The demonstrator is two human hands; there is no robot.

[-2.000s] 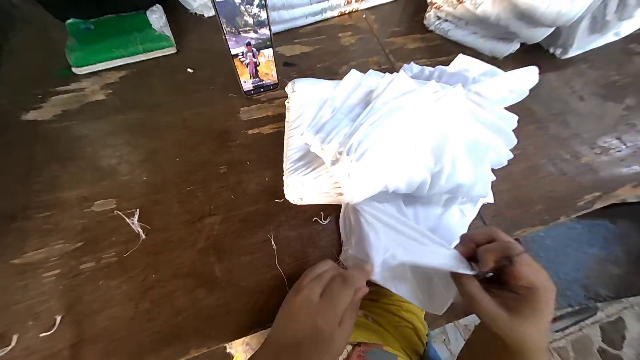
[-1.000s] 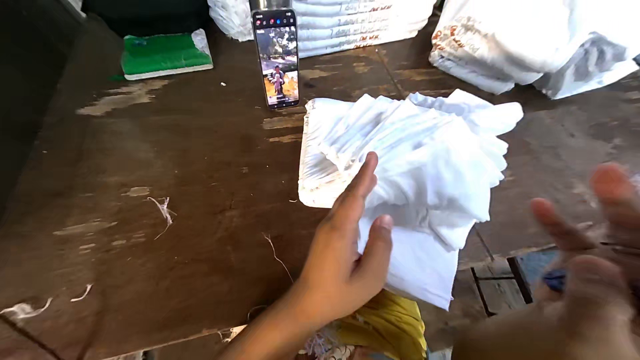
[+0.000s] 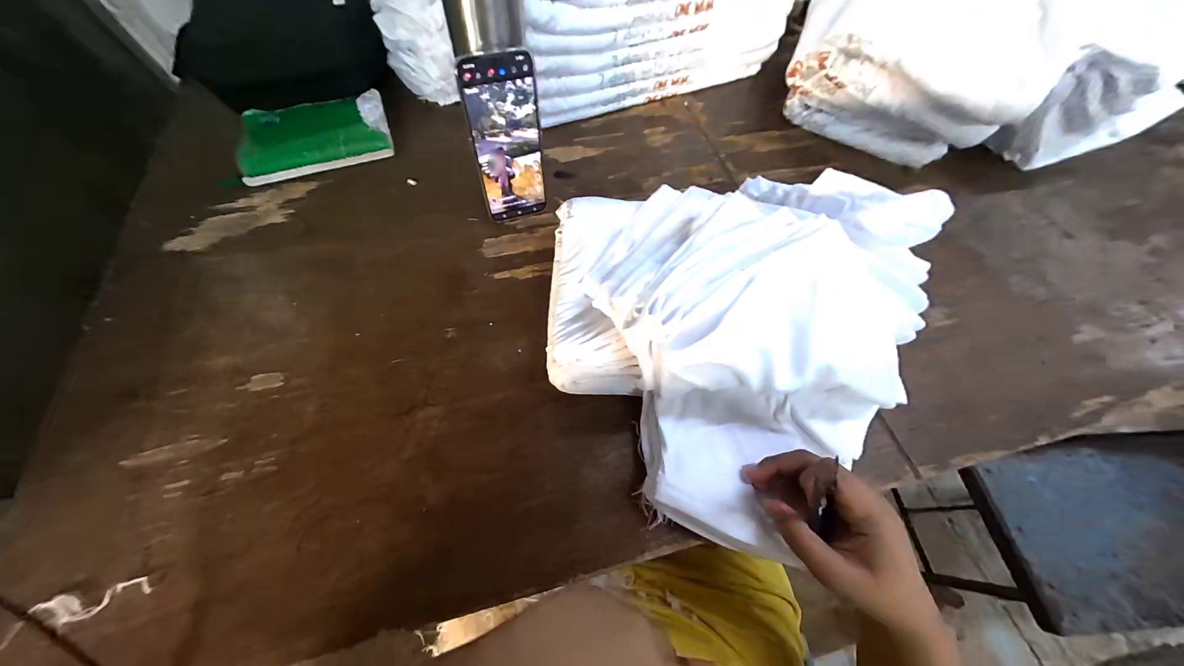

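Note:
A loose, fanned pile of white cloth pieces (image 3: 768,305) lies on the brown wooden table, its lower layers reaching the front edge with frayed threads at the left side. Over that lower part is my right hand (image 3: 819,509), fingers curled around a small dark tool, partly hidden in the palm; its type cannot be made out. The fingertips are at the cloth, and whether they pinch it is unclear. My left hand is out of view; a blurred patch of bare skin shows at the bottom edge, beside yellow cloth (image 3: 721,601) below the table edge.
A lit phone (image 3: 506,139) leans on a metal cylinder (image 3: 486,26). Behind stand stacked white cloths (image 3: 638,55) and, at right, a white bundle (image 3: 888,92). A green pad (image 3: 314,139) lies back left. Loose thread (image 3: 92,601) is at front left, a dark stool (image 3: 1091,536) at lower right.
My left hand has left the view from beside the cloth. My right hand, off to the right a second ago, is back over the lower cloth.

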